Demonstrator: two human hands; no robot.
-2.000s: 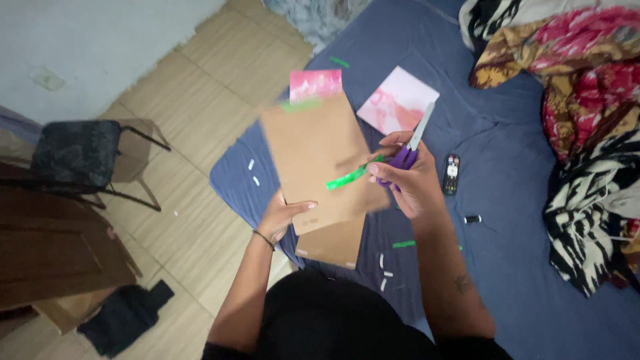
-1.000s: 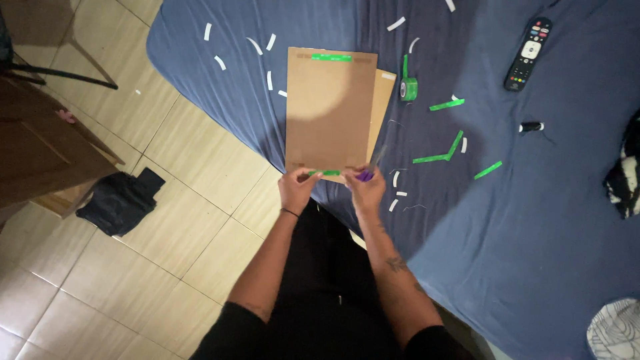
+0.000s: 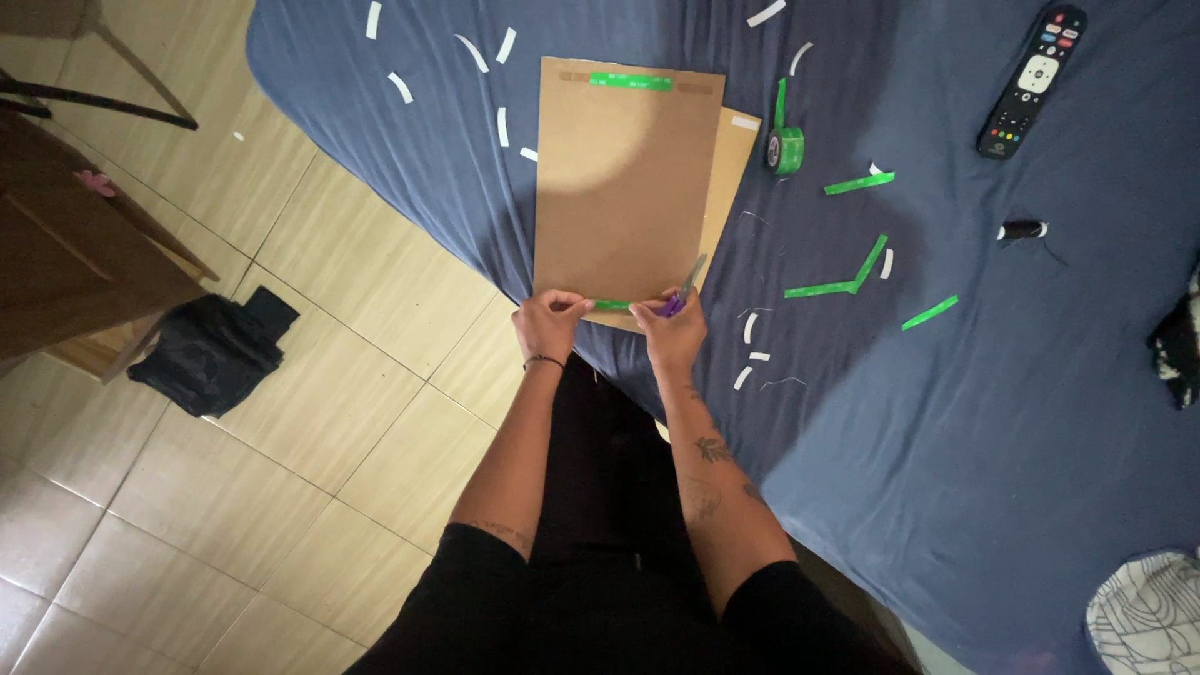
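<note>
A brown fibreboard panel lies on the bed, over a second, lighter board that shows at its right side. Green tape is stuck along the panel's far edge. At the near edge, my left hand pinches one end of a short green tape strip. My right hand has its fingertips on the strip's other end and also holds purple-handled scissors, their blades pointing away from me. Right of the boards stands a roll of green tape with a loose tail.
Green tape pieces and white strips are scattered over the blue bedsheet. A remote control and a black thread spool lie to the right. Black cloth lies on the tiled floor beside wooden furniture.
Two seconds ago the panel was held up, with green tape near my right hand; now it lies on the bed with both hands at its near edge. The view has shifted.
</note>
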